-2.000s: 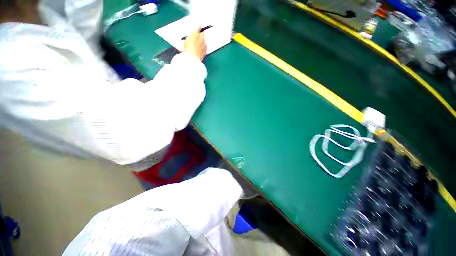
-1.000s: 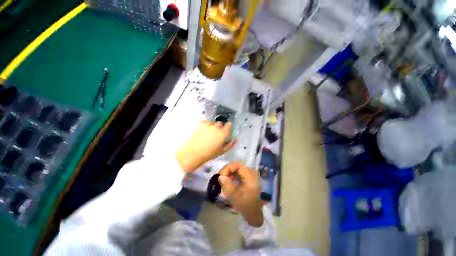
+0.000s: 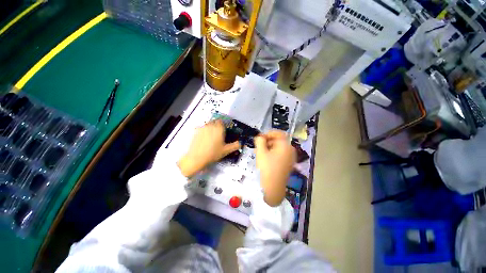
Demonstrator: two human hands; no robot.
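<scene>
My left hand (image 3: 205,149) is on the left side of a dark fixture (image 3: 240,130) on the white machine base (image 3: 178,144). My right hand (image 3: 275,162), slightly blurred, is at the fixture's right side, its fingertips close together against dark parts. The fingers and blur hide whether either hand grips a part. A separate round black unit cannot be made out between the hands. The gold press head (image 3: 221,64) stands above and behind the fixture, clear of both hands.
A clear blister tray (image 3: 37,154) of black discs lies on the green mat at left, with dark tweezers (image 3: 109,101) beside it. A red button (image 3: 235,201) is on the base's front edge. A small black tray (image 3: 280,116) lies right. Workers are at far right.
The view has swung from the bench to the machine. Since one second ago, my right hand, which held a black disc near the front edge, has moved up to the fixture; my left hand has shifted slightly left.
</scene>
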